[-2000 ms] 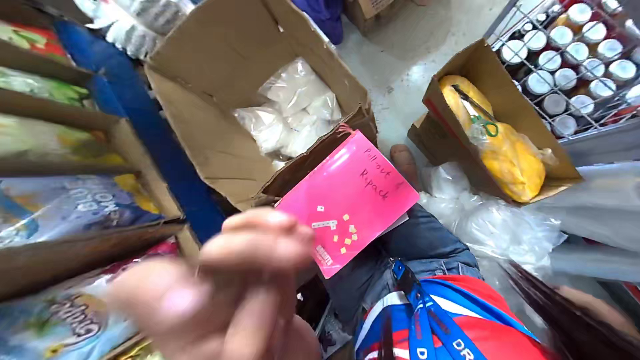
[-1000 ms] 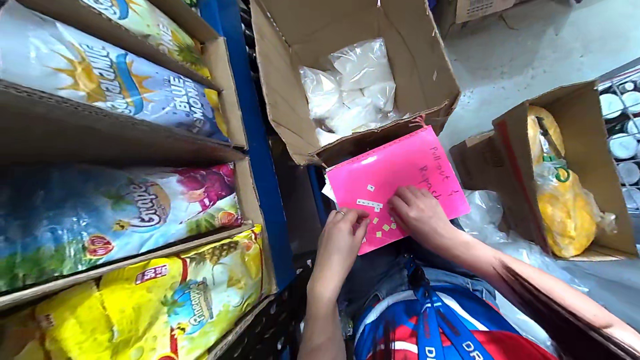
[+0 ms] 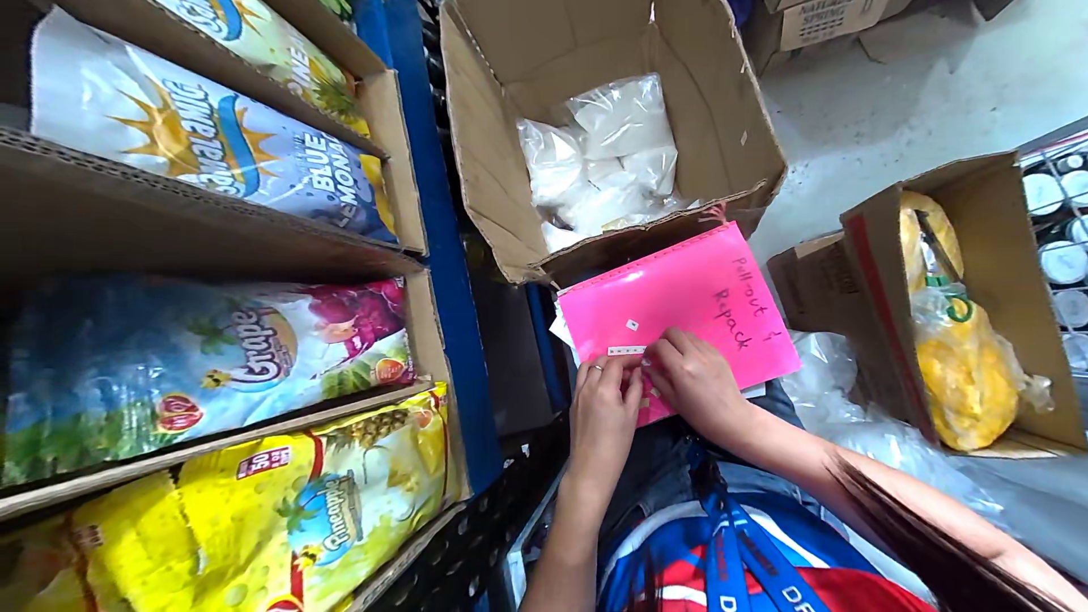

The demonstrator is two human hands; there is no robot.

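Note:
A bright pink folder [image 3: 680, 285] with handwriting and loose white paper edges under it lies across my lap. Small square stickers and a short white sticker strip [image 3: 627, 350] are on its cover. My left hand [image 3: 608, 387], with a ring on one finger, rests at the folder's lower left part, fingertips bent near the strip. My right hand [image 3: 693, 374] is beside it, thumb and fingertips together at a tiny white piece [image 3: 646, 361] that looks like a sticker. The two hands' fingertips nearly meet. Whether the left fingers pinch anything is hidden.
Beyond the folder stands an open cardboard box [image 3: 484, 170] with clear bags of white contents [image 3: 625, 119]. Cartons of drink-mix pouches [image 3: 255, 340] fill a blue-edged shelf [image 3: 446, 255] on the left. To the right, another carton [image 3: 1045, 340] holds yellow bagged goods [image 3: 969, 374], near a wire crate of jars [image 3: 1062, 262].
The blurred hand raised before the folder two seconds ago is no longer raised; both hands are now at the stickers. The view has shifted toward the left shelf.

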